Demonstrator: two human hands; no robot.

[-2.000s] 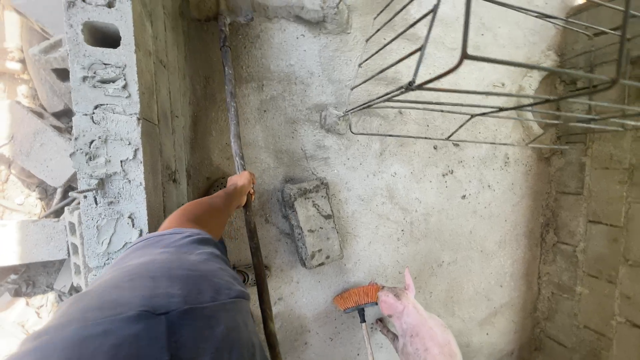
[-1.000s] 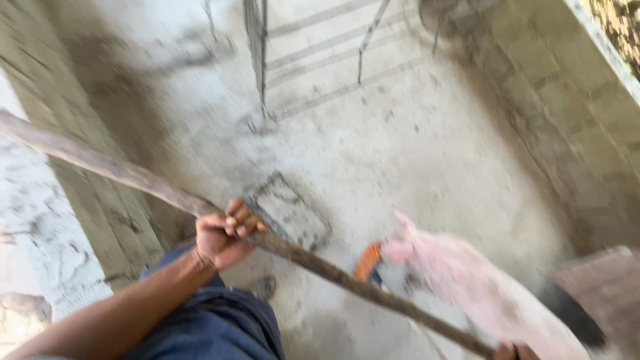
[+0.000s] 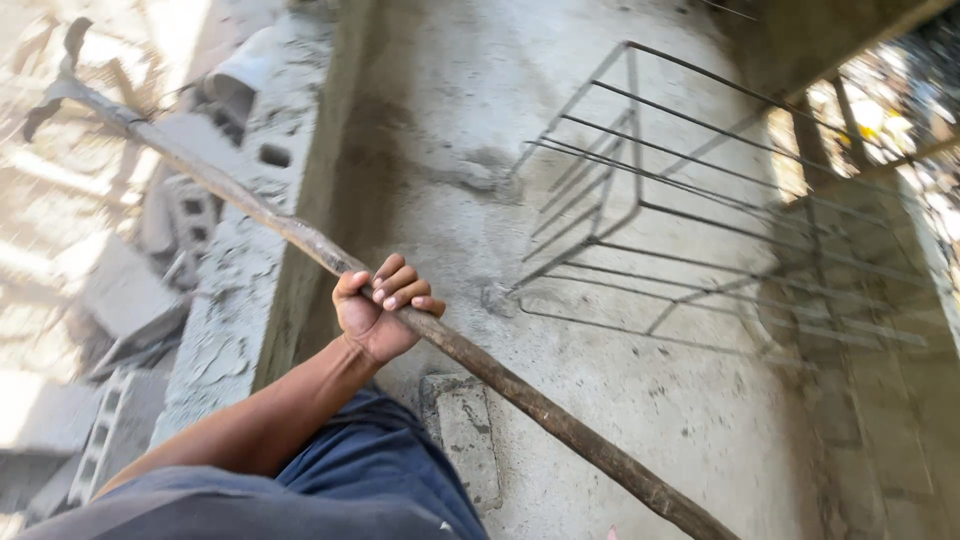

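My left hand (image 3: 386, 307) is closed around the middle of a long wooden pole (image 3: 547, 412), palm up, with the fingers over the top. The pole runs slantwise from the upper left to the bottom edge. At its upper left end is a forked, hooked head (image 3: 64, 86), held out over the rubble beyond the block wall. My right hand is out of view, as is the pole's lower end.
A hollow-block wall (image 3: 225, 315) stands at my left, with broken concrete blocks (image 3: 127, 285) beyond. A welded rebar frame (image 3: 637, 202) fills the upper right. A concrete block (image 3: 469, 442) lies on the floor near my legs. Another block wall (image 3: 877, 420) rises at right.
The view has swung a good deal. The pole's forked end has come into sight. My right hand, on the pole one second ago, has left view. The pig and orange broom head are no longer clearly visible.
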